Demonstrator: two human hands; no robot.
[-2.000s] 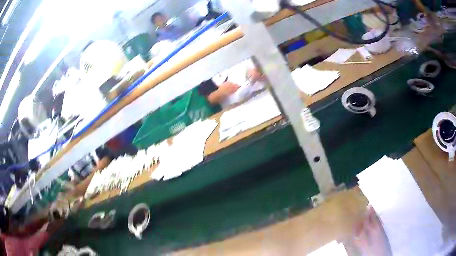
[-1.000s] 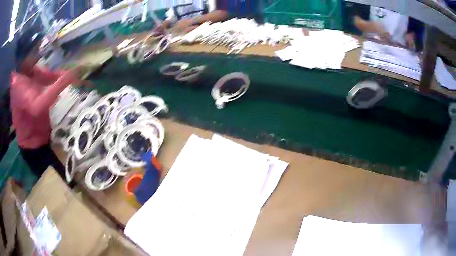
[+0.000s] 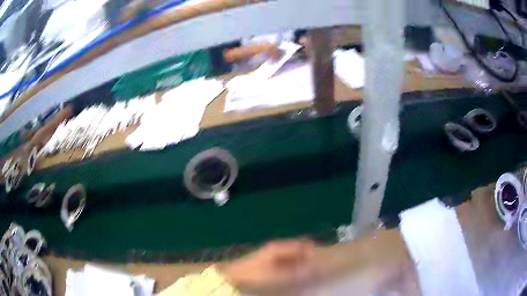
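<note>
My left hand point(image 3: 277, 263), in a yellow sleeve, is over the near bench edge at the bottom centre. It is strongly blurred, and its fingers and anything in them cannot be made out. A blurred pinkish patch at the bottom, right of centre, may be my right hand; I cannot tell. Long white paper sheets point(image 3: 439, 245) lie on the cardboard-covered bench point(image 3: 341, 260) to the right. A left paper stack point(image 3: 107, 282) shows at the bottom left. Ring housings point(image 3: 508, 196) with dark centres lie at the far right.
The dark green conveyor belt point(image 3: 277, 202) crosses the view, carrying a white ring housing point(image 3: 211, 173) and several others. A pale metal upright point(image 3: 378, 133) stands at its near edge. A housing pile point(image 3: 26, 260) is at lower left. Opposite are papers, a green crate point(image 3: 164, 75) and a person's arm.
The view has swung back right from the left pile and stacks. My left hand and yellow sleeve now show at the bottom; the right paper sheets and upright are back in view.
</note>
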